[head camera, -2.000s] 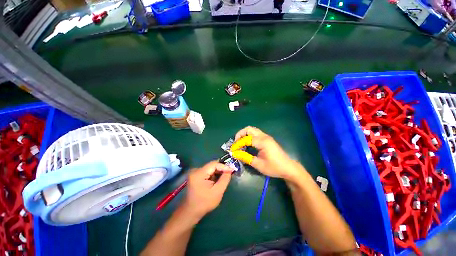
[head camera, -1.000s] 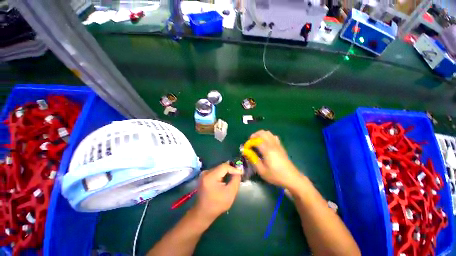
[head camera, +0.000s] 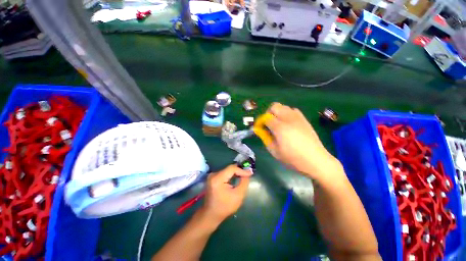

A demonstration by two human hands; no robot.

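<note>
My left hand (head camera: 225, 189) pinches a small dark device module (head camera: 247, 165) between thumb and finger, low in the centre of the view. My right hand (head camera: 286, 133), with yellow finger cots (head camera: 264, 128), is raised up and right of it. A crumpled, blurred grey-white strip (head camera: 238, 142) runs from beside the right fingertips down to the module; its right end meets the yellow fingertips. The light blue bottle (head camera: 213, 120) with a round metal top and open lid stands behind, left of the right hand.
Blue bins of red clamps stand at left (head camera: 38, 173) and right (head camera: 416, 183). A white fan (head camera: 135, 168) is left of my hands. A red pen (head camera: 190, 202) and blue stick (head camera: 282, 214) lie near me. More modules (head camera: 328, 114) lie along the green surface (head camera: 204, 66).
My right hand has moved up and away from the left hand, and a grey-white strip now spans between them. My left hand still holds the module in about the same place.
</note>
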